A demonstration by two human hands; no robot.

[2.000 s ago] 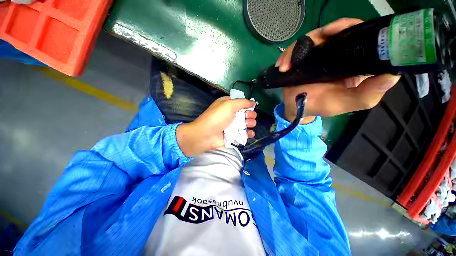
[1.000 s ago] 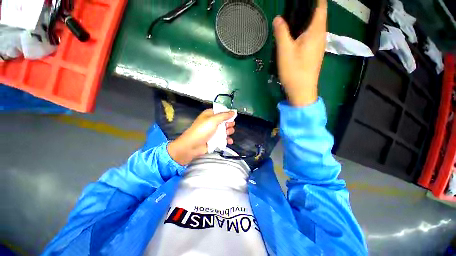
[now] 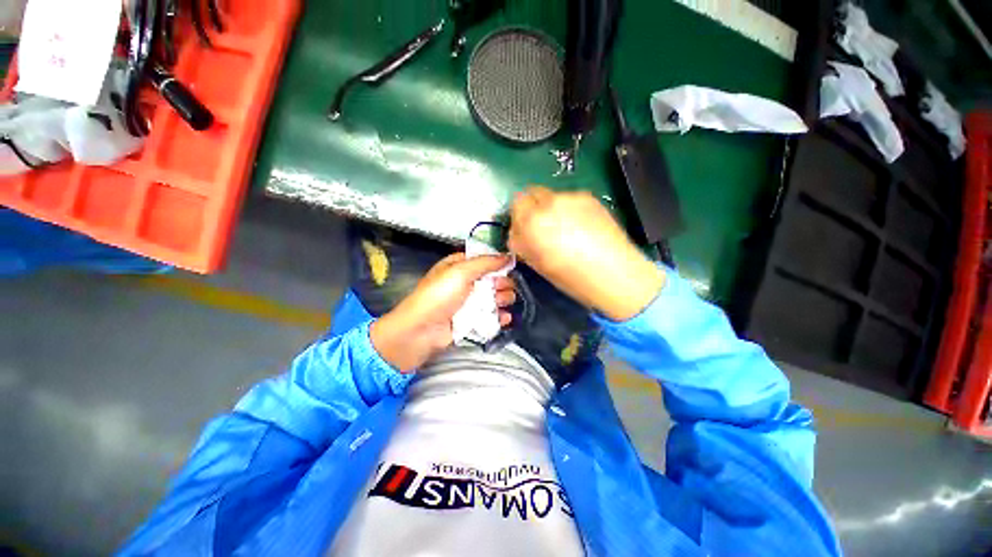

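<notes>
My left hand (image 3: 441,302) is closed around a white wrapped unit (image 3: 476,310) above my lap, near the bench's front edge. A thin black lead (image 3: 485,226) loops out of the wrapper's top. My right hand (image 3: 560,242) is just right of the unit, slightly blurred, with its fingertips together at the lead. Whether its fingers hold the lead or a small part cannot be told. The black electric screwdriver (image 3: 590,65) lies on the bench beside the round grey dish (image 3: 517,85), its narrow end towards me. Silvery screws (image 3: 563,161) lie loose near its tip.
An orange-red tray (image 3: 174,180) with bagged units and black leads stands left. A short black cable (image 3: 386,67) lies left of the dish. A black adapter (image 3: 646,185) and a white bag (image 3: 727,110) lie right. A divided black tray (image 3: 835,261) stands far right.
My right hand has set the screwdriver down on the bench, let it go and come back to the white wrapped unit. My left hand keeps its hold on the unit.
</notes>
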